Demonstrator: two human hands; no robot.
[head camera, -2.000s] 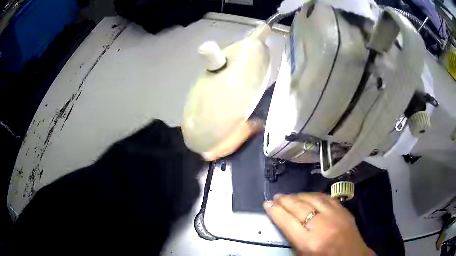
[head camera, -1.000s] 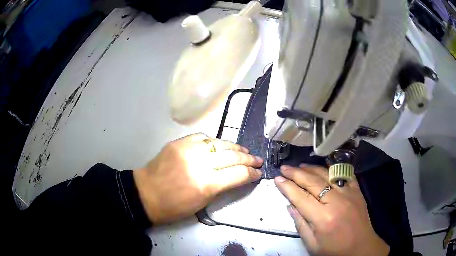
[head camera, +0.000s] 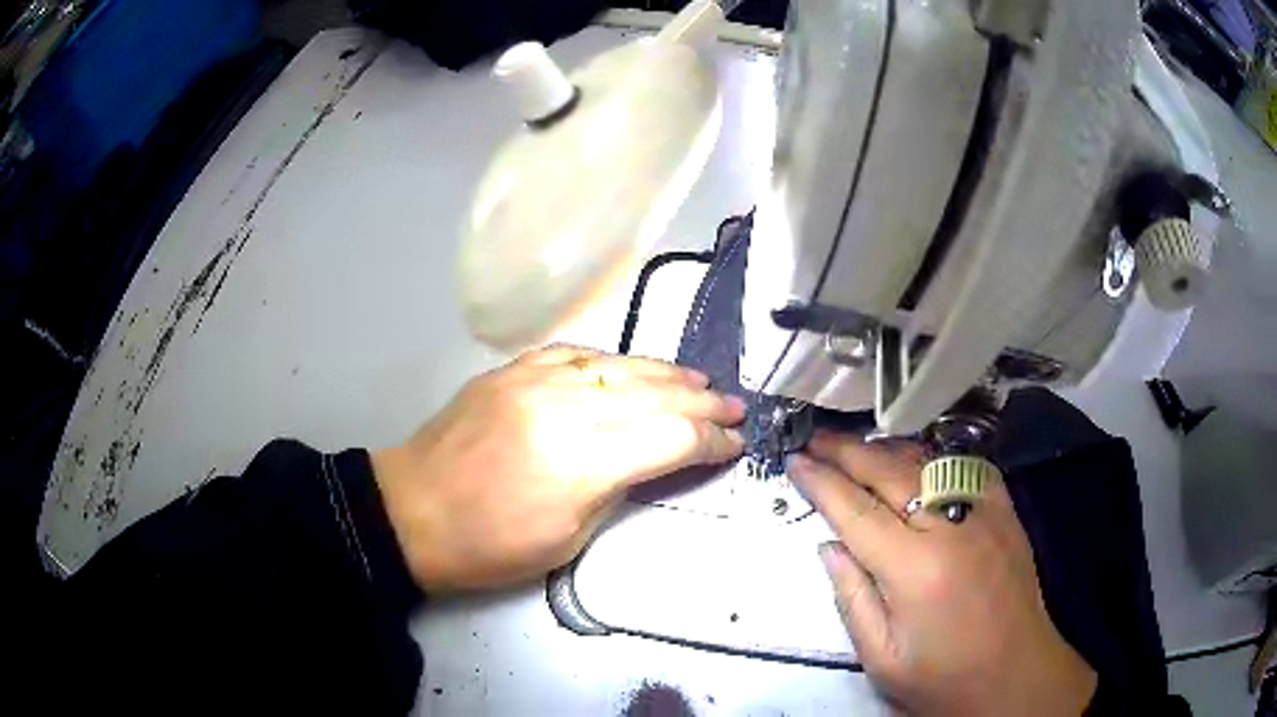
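A dark denim piece (head camera: 717, 331) runs under the presser foot (head camera: 787, 422), its near edge at the foot. More dark cloth (head camera: 1071, 490) lies to the right, partly behind my right hand. My left hand (head camera: 560, 455) lies flat on the cloth just left of the foot, fingertips close to it. My right hand (head camera: 931, 574) lies at the right of the foot, index fingertip near it, thumb on the bed. Both hands press the cloth rather than grip it. The needle cannot be made out.
The white-grey machine head (head camera: 896, 210) stands over the work. A cream oval lamp-like part (head camera: 588, 196) hangs at its left. Cream knobs (head camera: 957, 481) sit low at the right. The white table (head camera: 350, 266) has dark scratches. A small dark forked tool (head camera: 1179, 406) lies at right.
The left hand came from behind the cream oval part to beside the foot. The cloth has moved away from me under the foot, uncovering the bed in front. Both hands moved slightly forward with it.
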